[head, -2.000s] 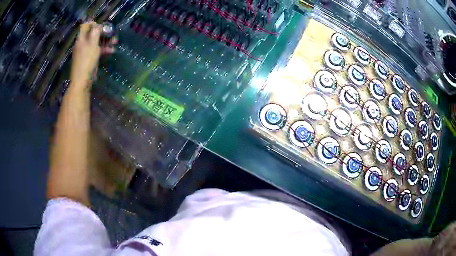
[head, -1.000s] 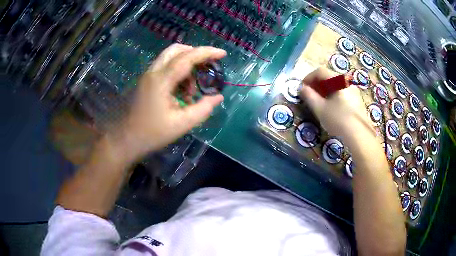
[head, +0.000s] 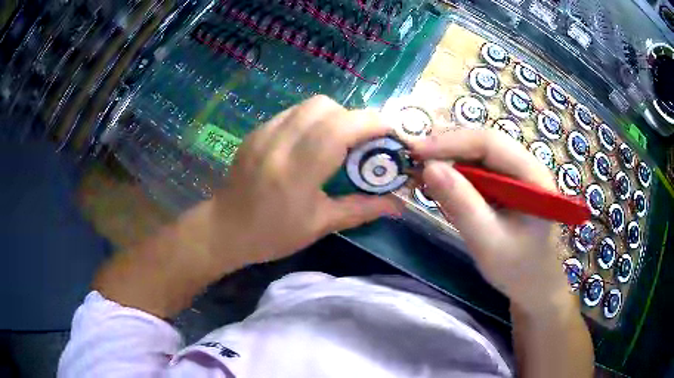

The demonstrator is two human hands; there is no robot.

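Note:
My left hand (head: 295, 173) holds a loudspeaker (head: 378, 168) by its rim between thumb and fingers, in front of me. The speaker's back faces me, with a pale ring and pale centre. My right hand (head: 495, 192) grips a bright red tool (head: 521, 193), probably a test probe, whose rear end points right. The fingertips of my right hand are at the speaker's right edge. The tool's tip is hidden or too blurred to tell, so contact is unclear.
The filled-side tray (head: 447, 68) lies at right with rows of speakers lying flat. The supply tray (head: 185, 85) at left holds dark speaker rows with red wires at its back. A green label (head: 219, 140) lies at its front. A round white-rimmed device (head: 660, 85) is upper right.
My left hand has gone from the far left to the middle, now with a speaker in it. My right hand with the red tool has come from over the filled tray to the speaker's edge.

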